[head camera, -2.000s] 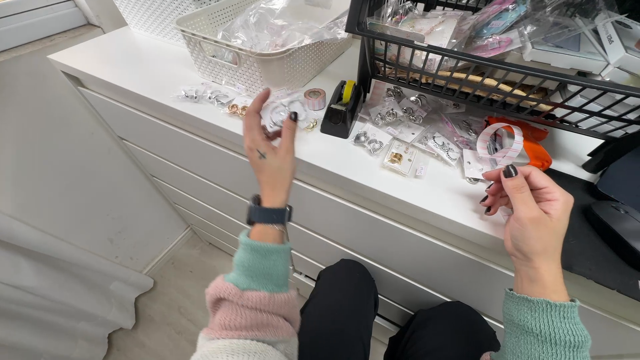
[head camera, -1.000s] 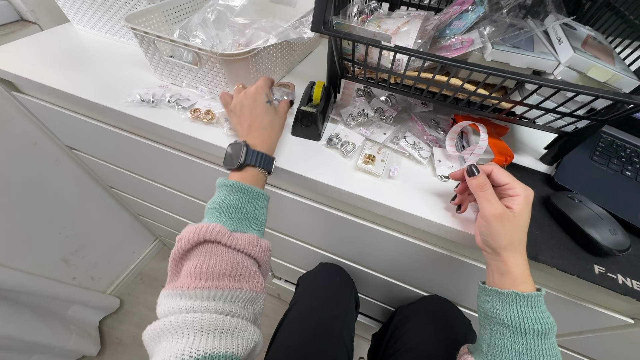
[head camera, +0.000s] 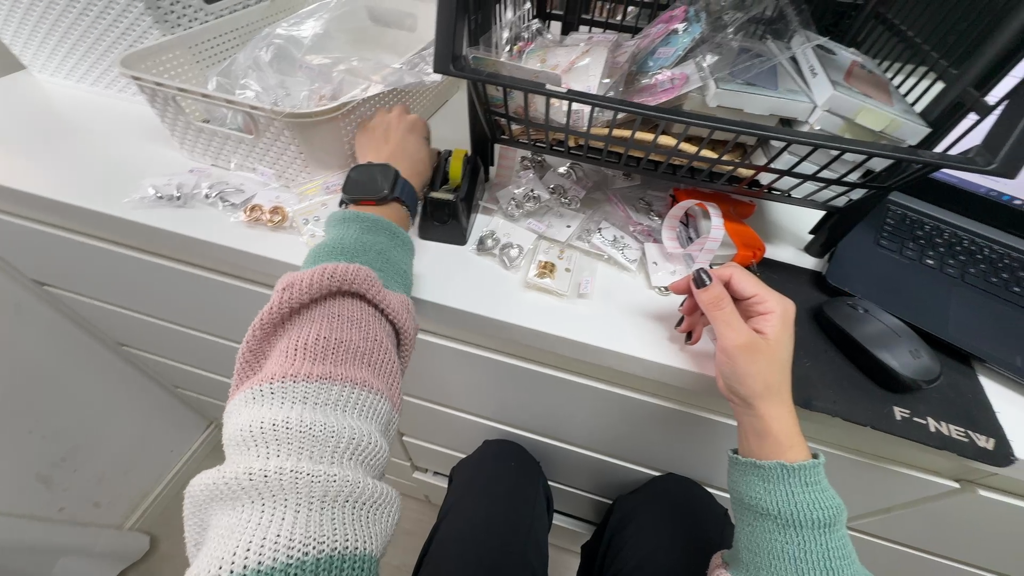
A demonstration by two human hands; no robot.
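My right hand (head camera: 740, 328) pinches a curled strip of pinkish-white labels (head camera: 693, 232) between thumb and fingers. At the rear of the white top, my left hand (head camera: 396, 152) reaches between the pale perforated basket (head camera: 240, 132) and the black tape dispenser (head camera: 454, 198); its fingers are hidden, so a hold cannot be told. Bagged earrings lie left of that wrist, with a gold-coloured pair (head camera: 265, 214) among them. Right of the dispenser are more carded earrings, including silver heart-shaped ones (head camera: 499, 248) and a gold-coloured pair (head camera: 546, 270) on a white card.
A black slatted crate (head camera: 640, 120) filled with packaged goods stands behind the earrings. An orange object (head camera: 740, 230) lies under its edge. At the right are a laptop (head camera: 952, 240) and a black mouse (head camera: 878, 342) on a dark mat (head camera: 948, 416). Clear plastic bags (head camera: 320, 60) fill the pale basket.
My left hand has moved from over the small items left of the tape dispenser to farther back beside it. My right hand still holds the curled label strip. The view has shifted closer.
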